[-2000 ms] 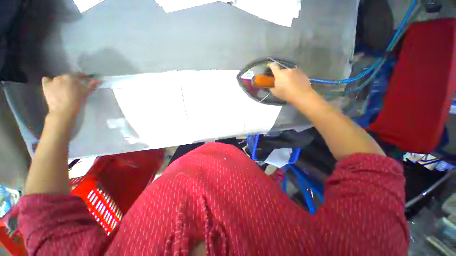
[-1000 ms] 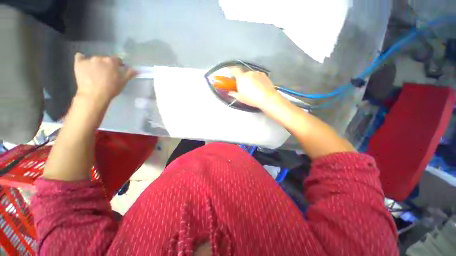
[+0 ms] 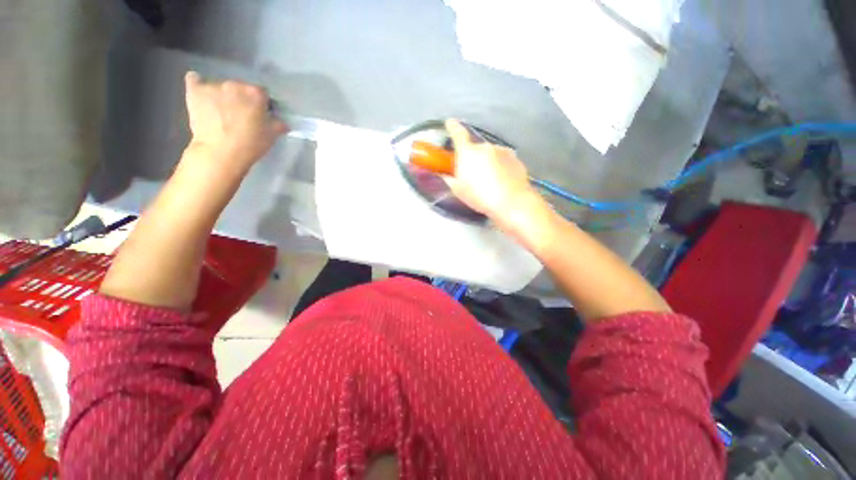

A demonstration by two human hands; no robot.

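A white garment panel [image 3: 361, 211] lies flat on the grey ironing table. My right hand [image 3: 490, 180] is closed on the orange handle of the steam iron [image 3: 432, 159], which stands on the panel near its far edge. A narrow pale tape [image 3: 305, 127] runs from the panel's far left corner to my left hand [image 3: 233, 117]. My left hand is shut on the tape's end, left of the panel. A small dark thing shows at its fingertips; I cannot tell what it is.
White panel pieces [image 3: 573, 56] lie at the far side of the table [image 3: 375, 56]. A blue hose [image 3: 741, 148] runs right from the iron. A red padded board [image 3: 741, 281] stands at the right. A red slotted basket [image 3: 56, 281] is at the left, below a beige-grey padded form [image 3: 47, 122].
The iron in my right hand has moved left along the panel's far edge since the earliest frame. The view has shifted, showing more of the basket and padded form. My left hand still holds the tape.
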